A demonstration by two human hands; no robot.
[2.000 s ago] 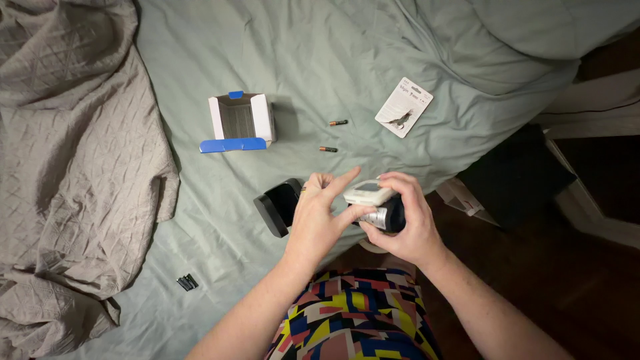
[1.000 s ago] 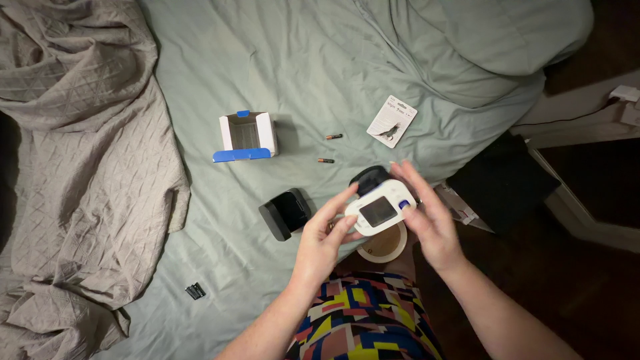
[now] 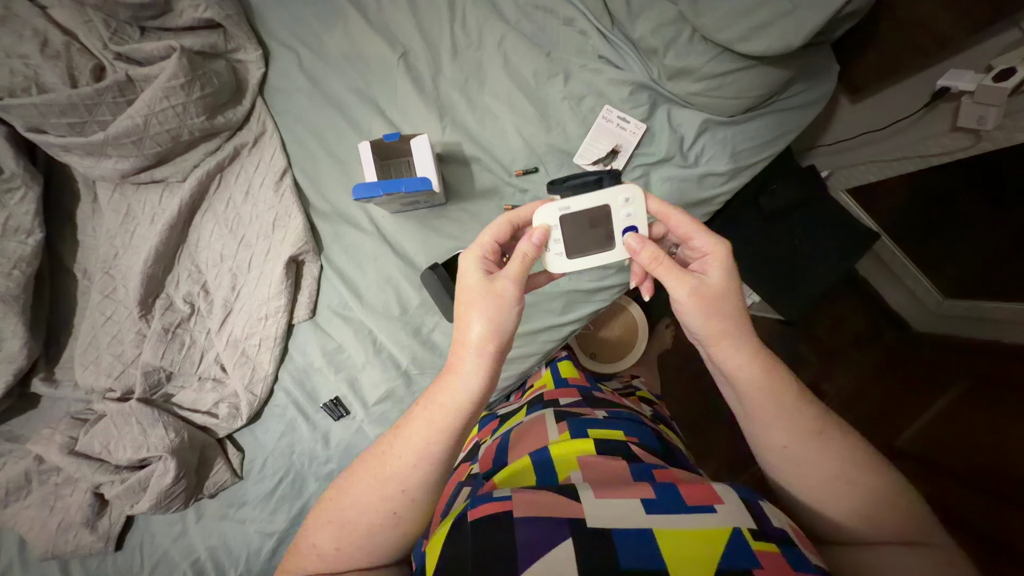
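Observation:
Both hands hold up a white wrist blood pressure monitor [image 3: 592, 228] with a blank dark screen and a black cuff [image 3: 584, 183] behind it. My left hand [image 3: 500, 276] grips its left end, thumb on the front. At the right end is my right hand [image 3: 694, 268], its thumb at the blue button [image 3: 630, 231]. On the bed beyond lie a copper-topped battery [image 3: 526, 171] and, partly behind my left fingers, another [image 3: 510, 207]. A black case [image 3: 439, 290] is half hidden by my left hand. Near the cuff lies a battery blister card [image 3: 610, 138].
An opened white and blue cardboard box [image 3: 400, 176] stands on the green bedsheet [image 3: 384, 320]. Several dark batteries [image 3: 335, 408] lie lower left, beside a rumpled grey blanket [image 3: 184, 240]. A round beige object [image 3: 611, 334] is below the bed edge. A charger with a cable [image 3: 958, 81] is at right.
The monitor has turned in my hands: first edge-on, then tilted with its screen up, now nearly level and facing me. It has also moved up over the bed. My right thumb stays by the blue button.

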